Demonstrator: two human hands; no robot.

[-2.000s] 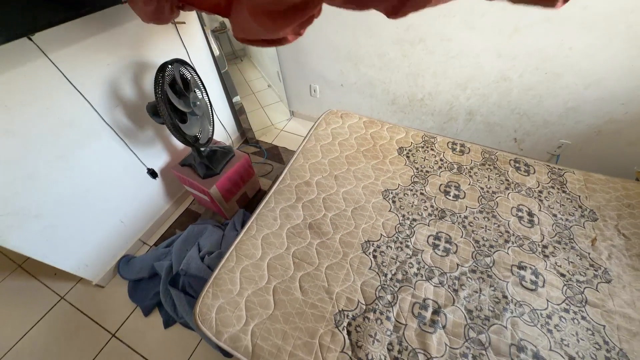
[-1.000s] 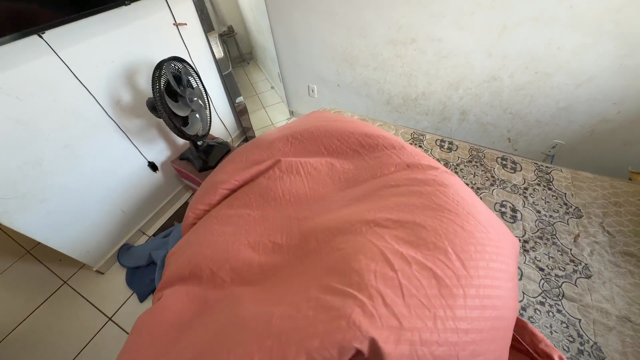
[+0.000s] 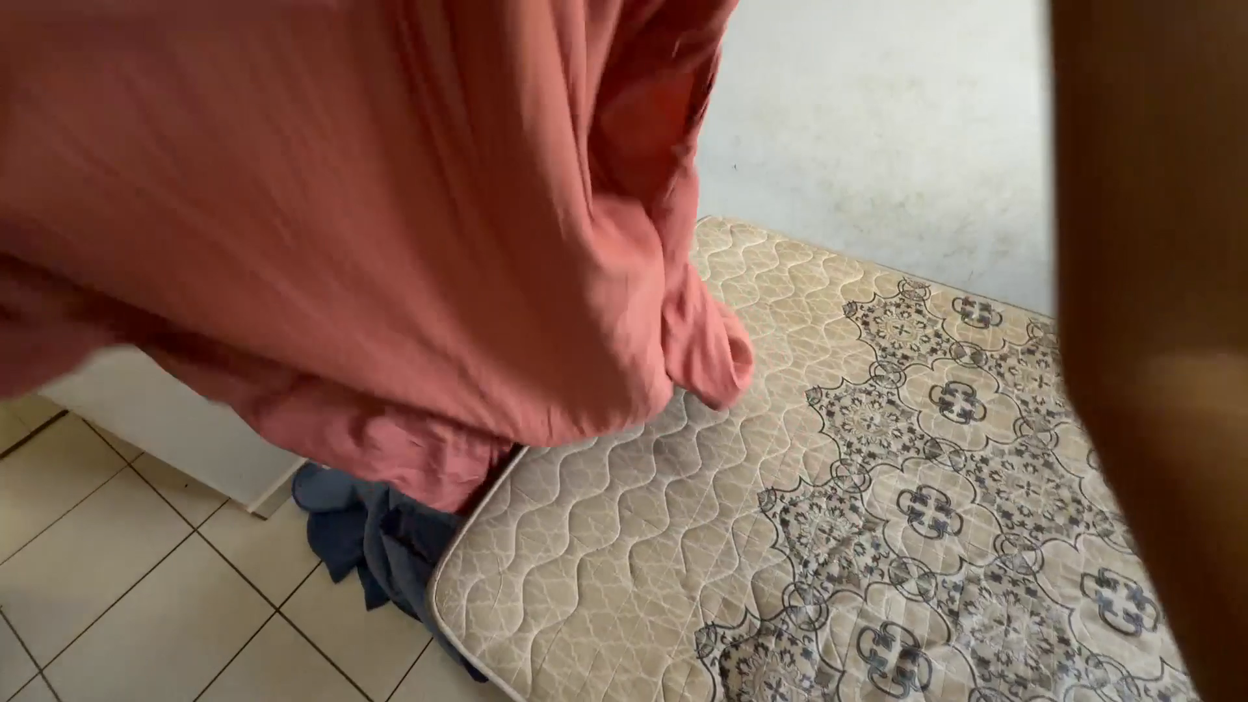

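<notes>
A large salmon-pink cloth point(image 3: 468, 224) hangs in loose folds across the upper left of the head view. Its lower edge droops over the near left part of a beige quilted mattress point(image 3: 624, 546) with a dark floral pattern. A bare arm, blurred and close to the camera, runs down the right edge of the view, but its hand is outside the frame. My other hand does not show either; the cloth may hide it.
A blue cloth point(image 3: 375, 536) lies bunched on the tiled floor point(image 3: 156, 575) beside the mattress corner. The lower end of a white panel point(image 3: 185, 419) stands at the left. Behind the mattress rises a stained white wall point(image 3: 877, 127).
The pink cloth, spread over much of the mattress one second ago, now hangs at the upper left, uncovering the patterned surface. An arm has come into view at the right. The fan is no longer visible.
</notes>
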